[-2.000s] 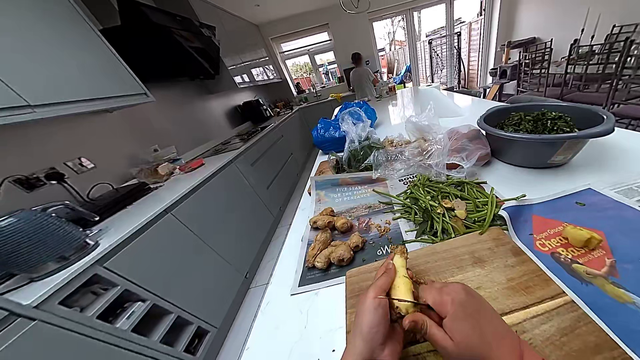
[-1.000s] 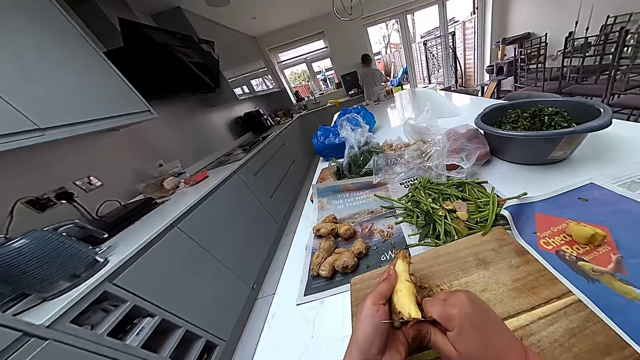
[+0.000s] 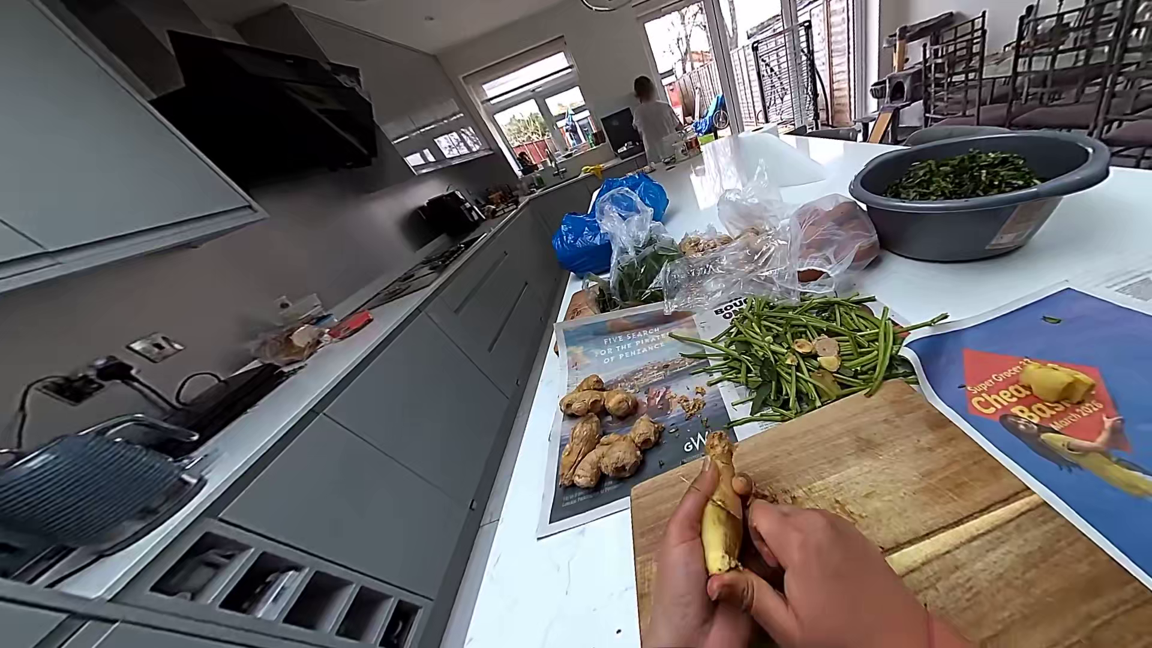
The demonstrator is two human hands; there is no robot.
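Observation:
My left hand [image 3: 686, 576] is closed round a partly peeled piece of ginger root [image 3: 722, 531], yellow below and still brown at its tip, above the near left edge of a wooden chopping board [image 3: 972, 540]. My right hand [image 3: 814, 571] presses against the right side of that piece, fingers curled; whether it holds a blade cannot be seen. Brown peel scraps lie on the board just beyond. Unpeeled ginger [image 3: 619, 454] rests on a printed page [image 3: 576, 513] to the left. Peeled ginger [image 3: 1057, 382] sits on a blue printed page [image 3: 1111, 333] at the right.
Green stalks [image 3: 801, 351] with some ginger slices lie behind the board. Farther back are clear plastic bags [image 3: 751, 261], blue bags [image 3: 583, 243] and a grey basin [image 3: 967, 216] of chopped greens [image 3: 963, 175]. A person [image 3: 655, 121] stands at the far end. Grey cabinets line the left.
The ginger piece has been turned in my hands. The thin blade edge seen beside it two seconds ago no longer shows. The person at the far end has shifted and stands more upright.

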